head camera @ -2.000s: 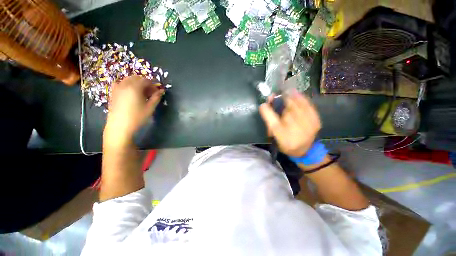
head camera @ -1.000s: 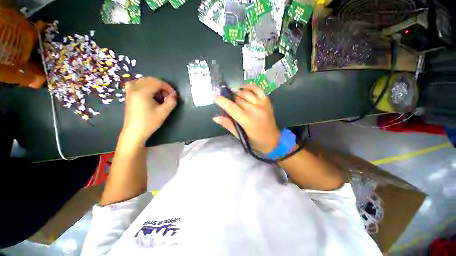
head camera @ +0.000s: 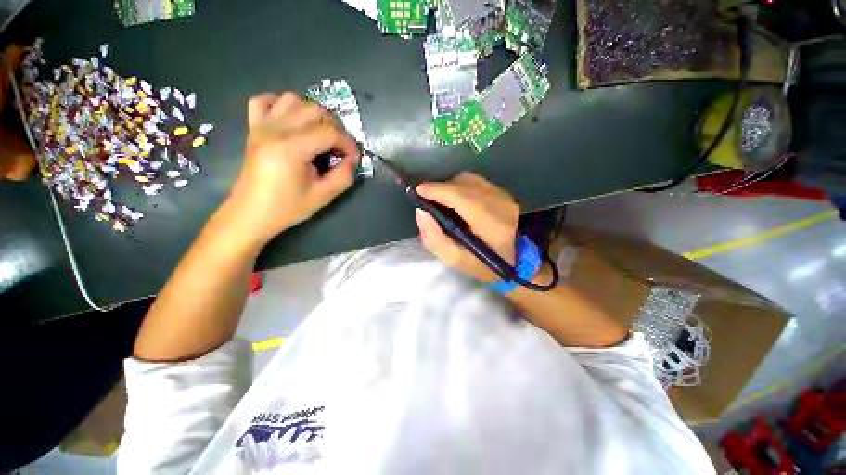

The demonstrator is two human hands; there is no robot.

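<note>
A green and silver circuit board (head camera: 341, 98) lies flat on the dark green bench, partly covered by my left hand (head camera: 295, 158). My left fingers are pinched at the board's right side; a small component between them is too small to make out. My right hand (head camera: 468, 224), with a blue wristband, holds the black soldering iron (head camera: 464, 236) like a pen. Its metal tip meets the board close to my left fingertips. A loose heap of small white, yellow and purple-brown components (head camera: 111, 130) lies to the left.
Overlapping boards (head camera: 452, 76) lie beyond my right hand, and other boards (head camera: 153, 9) at the top left. A brown-edged scrap tray (head camera: 640, 46) and a round tip cleaner (head camera: 761, 128) are at the right. A pale cable (head camera: 65, 243) runs beside the heap. A cardboard box (head camera: 733, 339) is below.
The single board was brought from the pile to the middle and lies on the bench. My left hand moved from the heap onto it, and the iron's tip came to the board. The view shifted.
</note>
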